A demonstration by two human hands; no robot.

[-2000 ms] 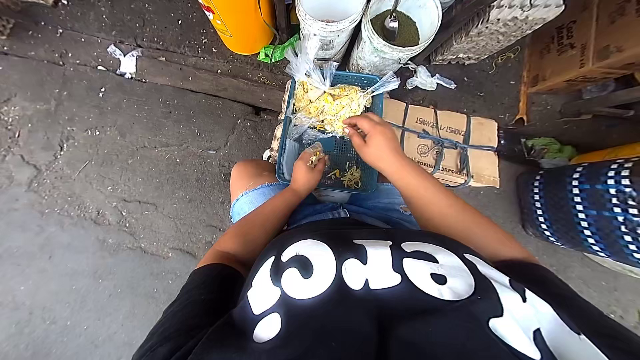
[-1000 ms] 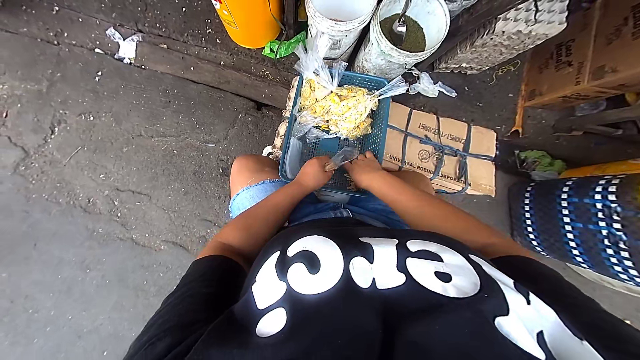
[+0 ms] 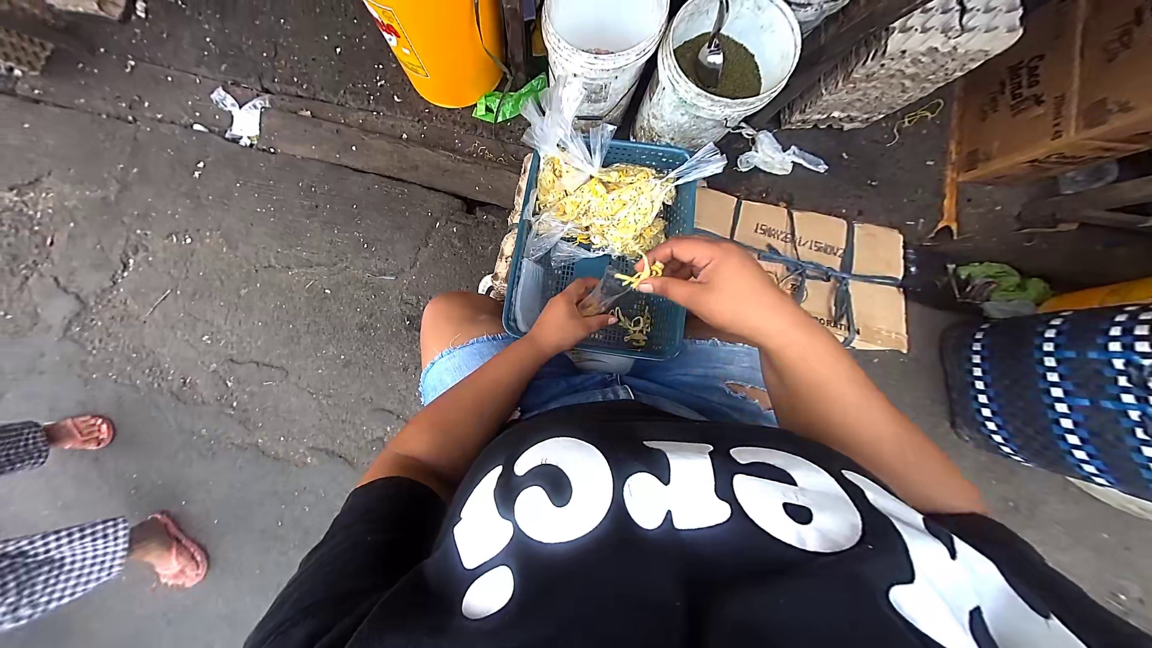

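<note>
On my lap rests a blue plastic basket point(image 3: 675, 310). Clear plastic bags point(image 3: 621, 202) full of yellow and white shredded pieces fill its far part. My left hand point(image 3: 569, 317) holds a small clear plastic bag point(image 3: 607, 292) over the near part of the basket. Just right of that bag's mouth, my right hand point(image 3: 720, 283) pinches a few yellow strips point(image 3: 641, 272) between thumb and fingers. A small heap of yellowish rubber bands point(image 3: 635, 326) lies in the basket's near right corner.
Two white buckets point(image 3: 598, 54) stand ahead, one with dark green grains and a metal spoon point(image 3: 711, 56). A yellow container point(image 3: 441, 54) is left of them. Right are a tied flat cardboard bundle point(image 3: 877, 310) and a woven bag point(image 3: 1062, 396). Another person's feet point(image 3: 175, 551) show at left.
My right hand has moved up from beside my left hand and now holds yellow strips. The small bag is now in my left hand alone. A person's feet have appeared at left.
</note>
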